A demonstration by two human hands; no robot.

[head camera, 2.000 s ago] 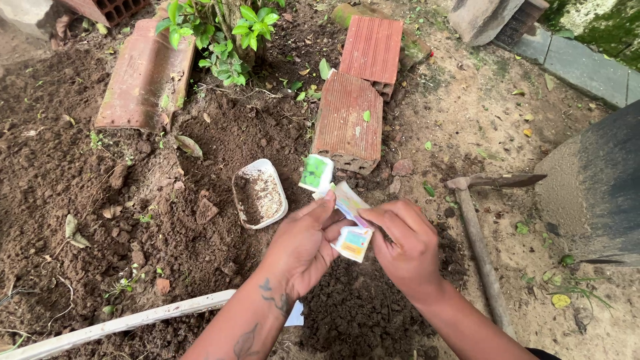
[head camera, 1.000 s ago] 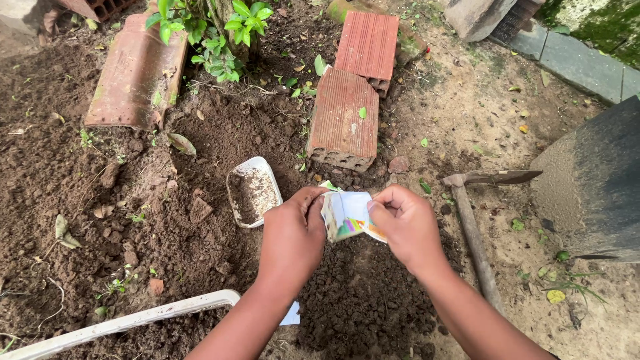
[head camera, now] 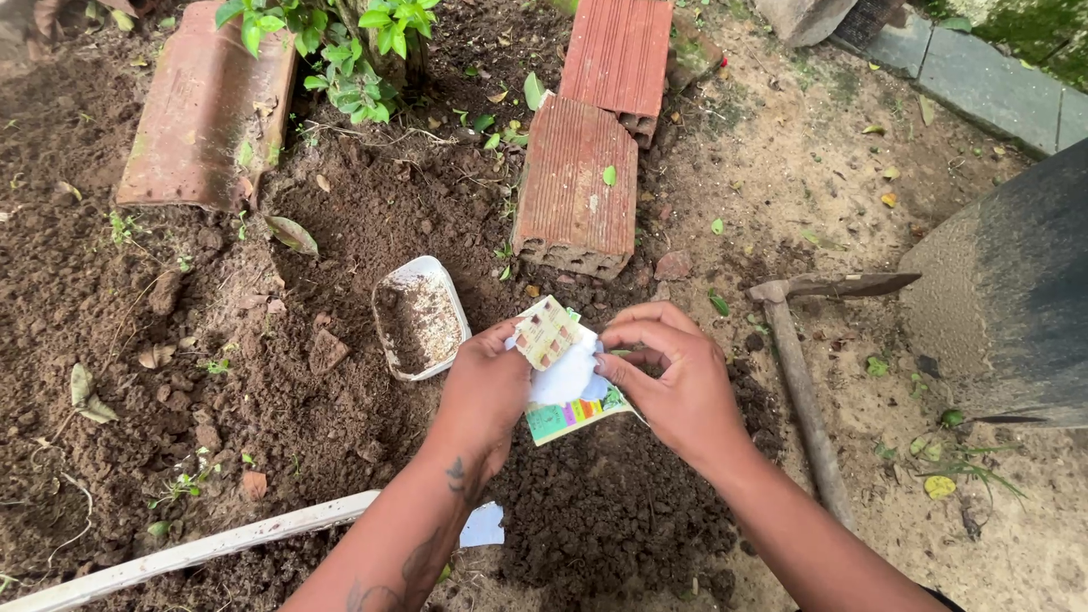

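Observation:
My left hand [head camera: 484, 382] grips a torn, printed paper packet [head camera: 554, 336], its white inner side showing, with a colourful green-and-yellow printed part [head camera: 557, 422] hanging below. My right hand [head camera: 667, 370] pinches the right edge of the white paper between thumb and fingers. Both hands are above dark loosened soil [head camera: 603, 518]. Just left of my left hand, a white plastic tub [head camera: 460, 310] rests on the ground with pale, grainy material and soil inside. A small whitish paper scrap [head camera: 483, 525] lies beside my left forearm. What the packet contains cannot be seen.
Two hollow clay bricks [head camera: 578, 183] lie beyond the hands, and a clay roof tile [head camera: 204, 102] at the upper left by a leafy plant [head camera: 353, 64]. A hoe-like tool [head camera: 799, 382] with a wooden handle lies right, near a dark container [head camera: 1011, 297]. A white strip [head camera: 212, 548] crosses lower left.
The packet has been turned and spread between my hands; its white inside and more of its printed side now show. My right hand's fingers have shifted along the paper.

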